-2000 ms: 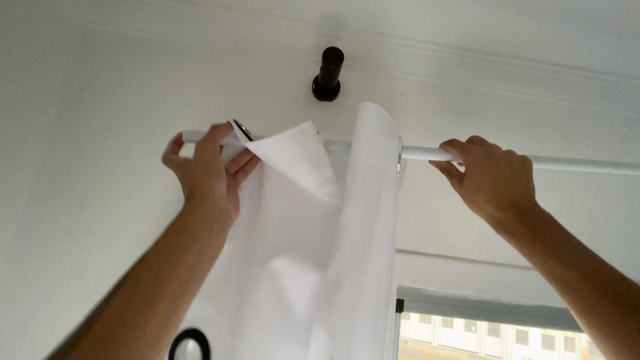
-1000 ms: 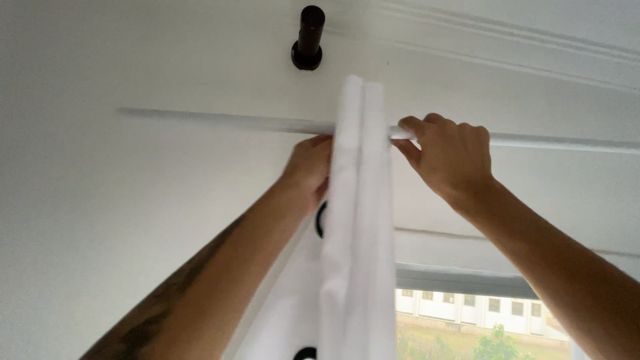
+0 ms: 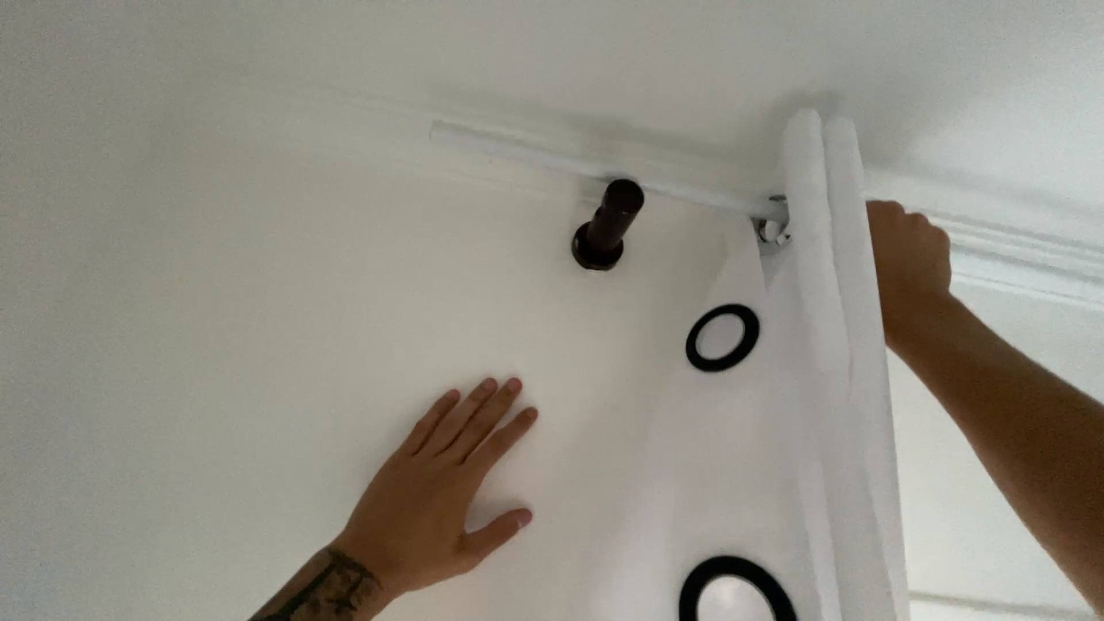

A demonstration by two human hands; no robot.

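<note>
A white curtain (image 3: 841, 388) hangs in folds from a white curtain rod (image 3: 535, 159), threaded through its upper rings. Two black-rimmed eyelets, an upper one (image 3: 754, 326) and a lower one (image 3: 780, 595), show on its loose part. My right hand (image 3: 910, 254) is closed around the rod just right of the folds, its fingertips out of sight. My left hand (image 3: 431, 483) lies with spread fingers flat against the white wall, lower left of the curtain, holding nothing. The rod's left end sticks out past a dark wall bracket (image 3: 608, 224), seemingly above or behind it from here.
The white wall (image 3: 259, 345) fills the left and middle of the view, meeting the ceiling (image 3: 604, 52) above. Ridged molding (image 3: 1018, 250) runs along the upper right, behind my right arm.
My left hand has let go of the curtain and come down onto the wall. The curtain is bunched together, where it was spread wider two seconds ago. The view has shifted up and left.
</note>
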